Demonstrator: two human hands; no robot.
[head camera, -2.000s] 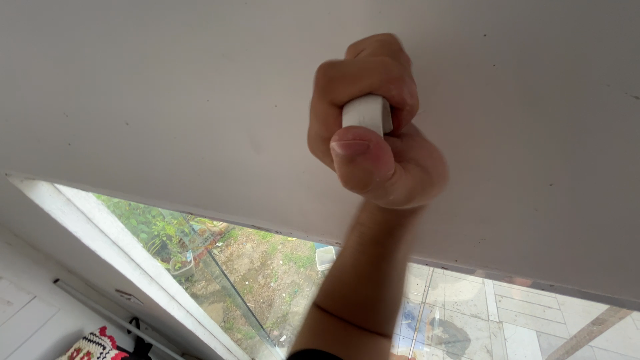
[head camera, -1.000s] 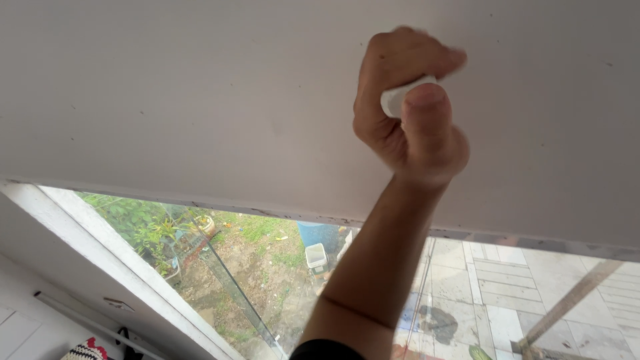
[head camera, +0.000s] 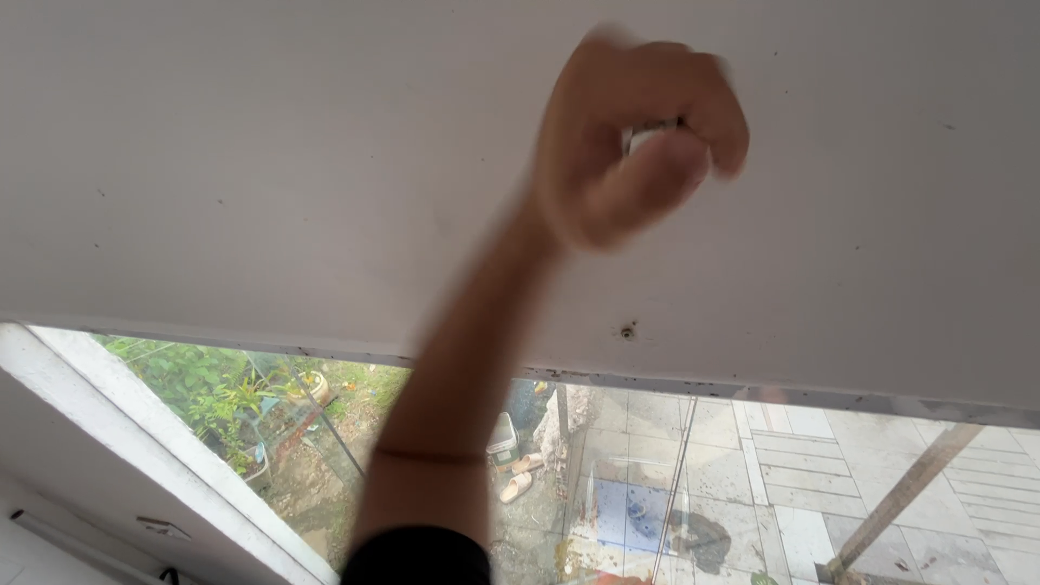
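My left hand (head camera: 642, 146), blurred, is raised in front of a pale, flat painted panel. Its fingers curl over the top and its thumb closes from below around a small white object (head camera: 650, 138). Most of that object is hidden by the fingers, so its kind cannot be told. The bare forearm rises from the bottom edge, where a black sleeve or band shows. A small screw or fixing (head camera: 627, 332) sits in the panel below the hand. My right hand is not in view.
Below the panel edge, glass shows plants (head camera: 195, 390), a bucket (head camera: 503, 439), slippers (head camera: 516, 487) and a paved floor (head camera: 796, 487) outside. A white frame (head camera: 162, 463) slants along the lower left. A thin pole (head camera: 73, 548) lies beyond it.
My left hand has moved to the right across the panel and turned at the wrist, still holding the white object. Less of the object shows now.
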